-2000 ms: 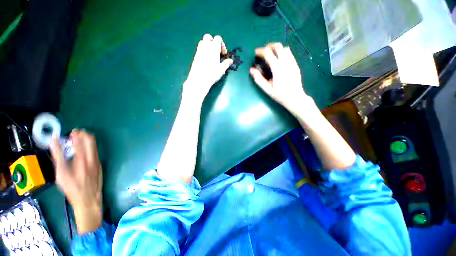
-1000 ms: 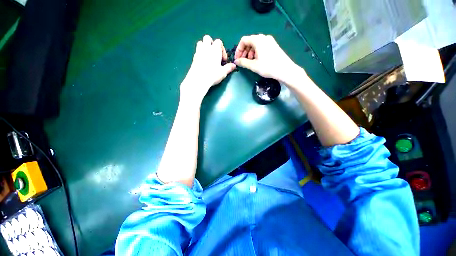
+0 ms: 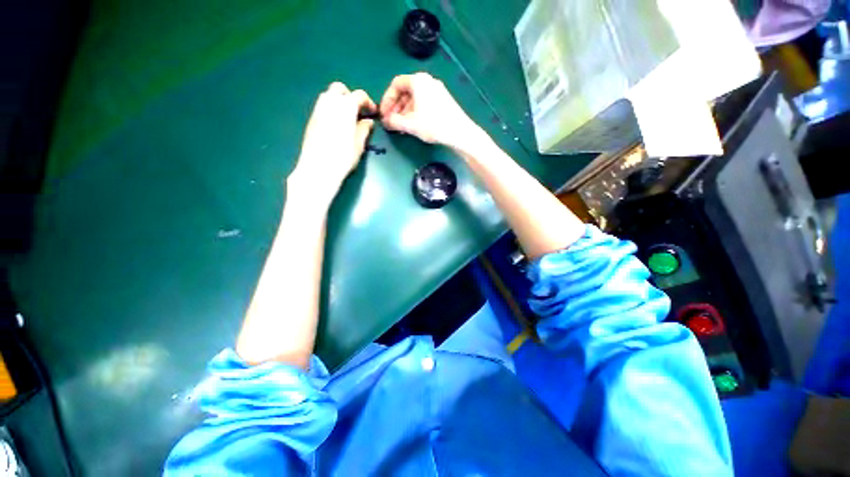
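Observation:
A round black housing (image 3: 434,184) stands on the green belt (image 3: 214,186), its open side up with a pale pattern inside, just below my right hand. My left hand (image 3: 328,140) and my right hand (image 3: 419,107) meet above it, fingertips close together. A small dark part (image 3: 370,115) shows between the fingertips, pinched by my left hand. I cannot tell whether my right fingers also grip a part. A few small black inserts (image 3: 377,150) lie beside my left fingers. Part of them may be hidden by that hand.
Another black housing (image 3: 421,33) stands farther back. An open carton (image 3: 596,84) with raised flaps is at the upper right. Beside the belt at the right is a dark machine panel with green buttons (image 3: 664,262) and a red button (image 3: 701,321). A yellow box (image 3: 6,380) is cut off at the left edge.
The view has shifted right. My right hand set the housing down on the belt, then joined my left hand at the small parts. The neighbour's hand has left the view.

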